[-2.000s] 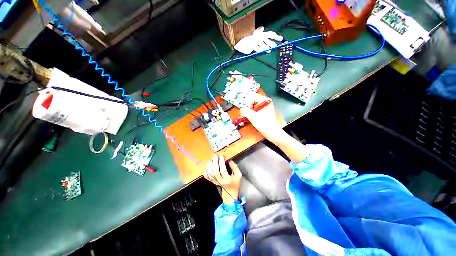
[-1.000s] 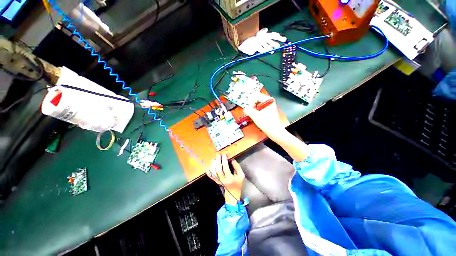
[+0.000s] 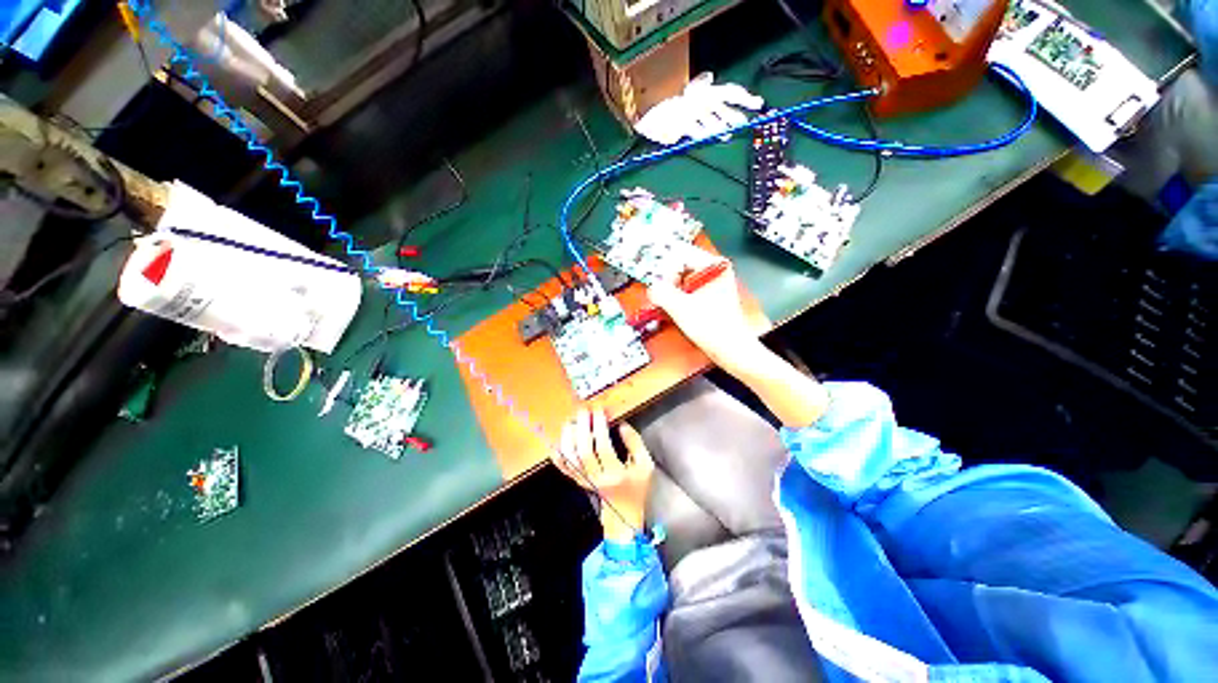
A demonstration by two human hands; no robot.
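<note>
A green-white circuit board (image 3: 601, 352) lies on the orange mat (image 3: 497, 387), its connector edge against the black connector block (image 3: 541, 324). A second board (image 3: 647, 240) lies at the mat's back right. My right hand (image 3: 700, 310) is over the mat's right side, shut on a red marker pen (image 3: 704, 276) whose other end shows left of the hand. Its fingertips are close to the second board; contact is unclear. My left hand (image 3: 604, 456) is at the mat's front edge, fingers apart, holding nothing visible. A blue cable (image 3: 572, 200) reaches the connector edge.
An orange test box (image 3: 911, 56) stands at back right. A board (image 3: 807, 222) lies by a remote control (image 3: 768, 160). White gloves (image 3: 697, 110) lie behind. More boards (image 3: 386, 415) and a tape roll (image 3: 287, 374) are left. A coiled blue cord (image 3: 314, 211) crosses the view.
The view has shifted slightly, so the bench items at left appear farther right than two seconds ago. Both hands keep nearly the same places over the mat.
</note>
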